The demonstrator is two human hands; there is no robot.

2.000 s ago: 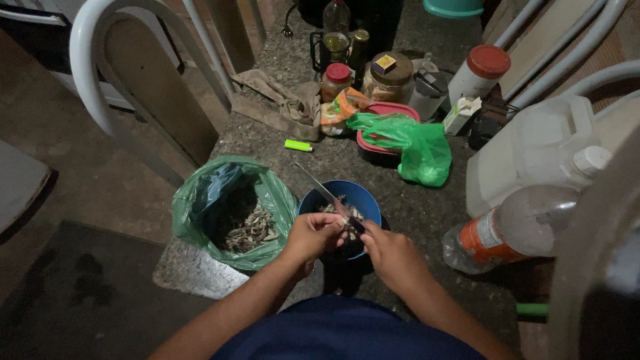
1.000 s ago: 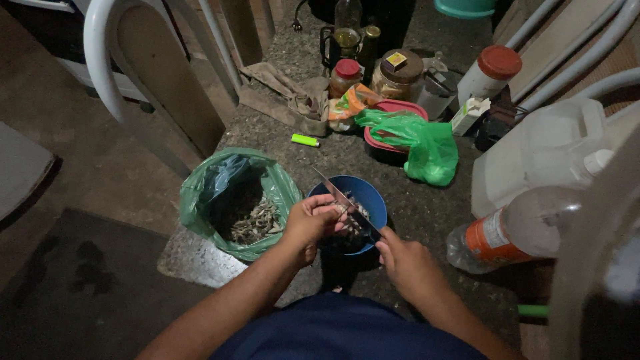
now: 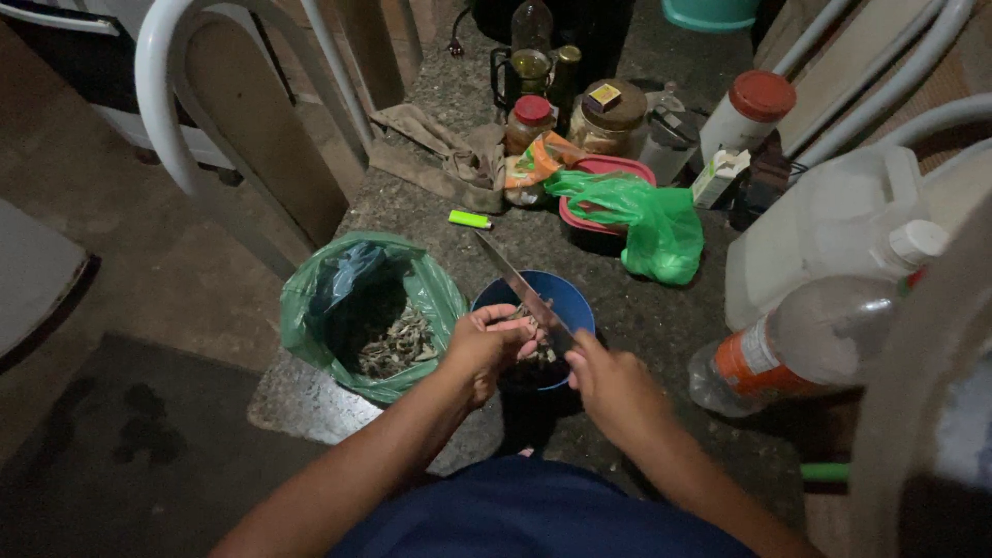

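Over a blue bowl (image 3: 577,298), my left hand (image 3: 488,341) pinches a small pale piece, too small to name for sure. My right hand (image 3: 612,380) grips a knife (image 3: 521,285), its long blade slanting up and left across the bowl, close to my left fingertips. Small pale and dark bits lie in the bowl, partly hidden by my hands. Just left of it stands a green plastic bag (image 3: 310,310), its mouth spread wide, holding many greyish dry-looking pieces (image 3: 403,341). A yellow-green lighter (image 3: 470,220) lies behind the bowl on the stone tabletop.
Behind are a red plastic container (image 3: 589,225) under a green bag (image 3: 663,232), a brown cloth (image 3: 465,167), a red-lidded jar (image 3: 531,124) and a wide jar (image 3: 608,116) bearing a matchbox. At right stand a large jug (image 3: 821,225) and a plastic bottle (image 3: 821,333). A chair (image 3: 159,101) is at left.
The knife has shifted against my left fingers; its blade now stands more steeply than one second ago. Both hands stay over the bowl.
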